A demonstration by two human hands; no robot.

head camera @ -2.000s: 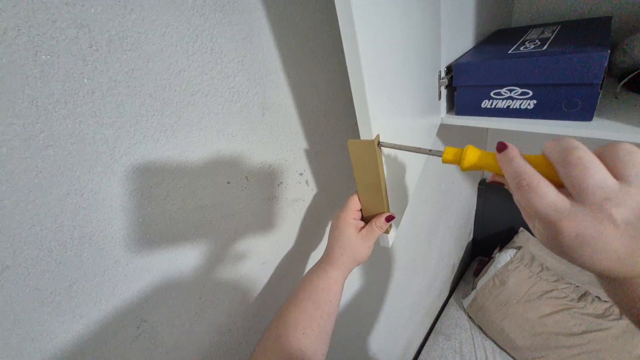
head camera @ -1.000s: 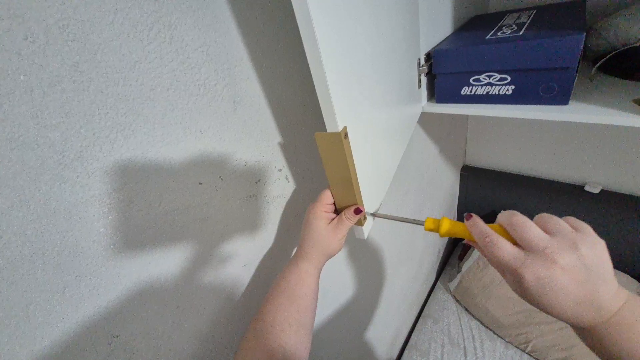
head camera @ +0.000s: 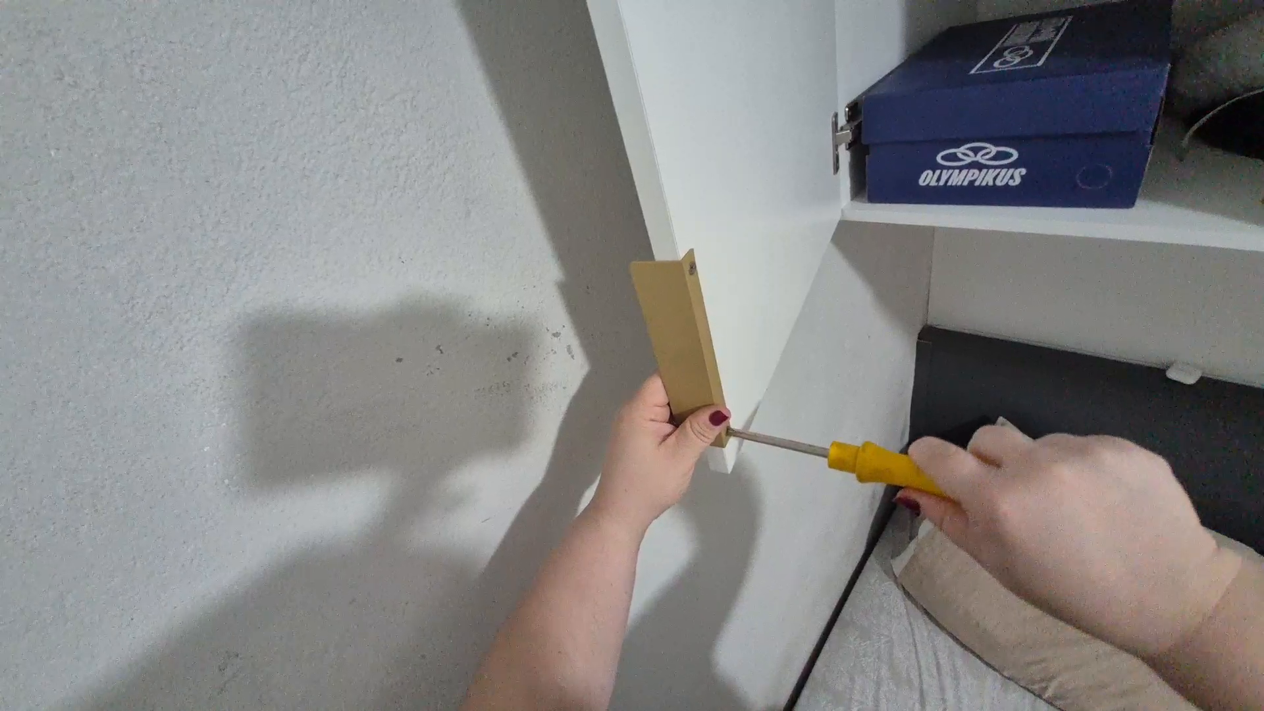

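Observation:
A gold-coloured metal edge pull handle [head camera: 679,341] lies along the lower edge of an open white cabinet door [head camera: 731,178]. My left hand [head camera: 657,449] grips the handle's lower end, thumb on its front flange. In my right hand [head camera: 1057,523] is a screwdriver with a yellow handle [head camera: 879,464]; its metal shaft points left and its tip meets the handle's lower end, beside my left thumb. A screw head [head camera: 692,268] shows at the handle's upper end. Whatever the tip sits on is too small to tell.
A textured wall [head camera: 247,197] stands close at the left. Right of the door, a blue shoe box [head camera: 1007,148] rests on a white shelf [head camera: 1047,226], near a metal hinge [head camera: 841,143]. Below are a dark headboard [head camera: 1096,395], a beige pillow [head camera: 1017,622] and a bed [head camera: 879,642].
The screwdriver tip has moved from the handle's upper end down to its lower end, where it was one second ago too. My left hand still grips the lower end.

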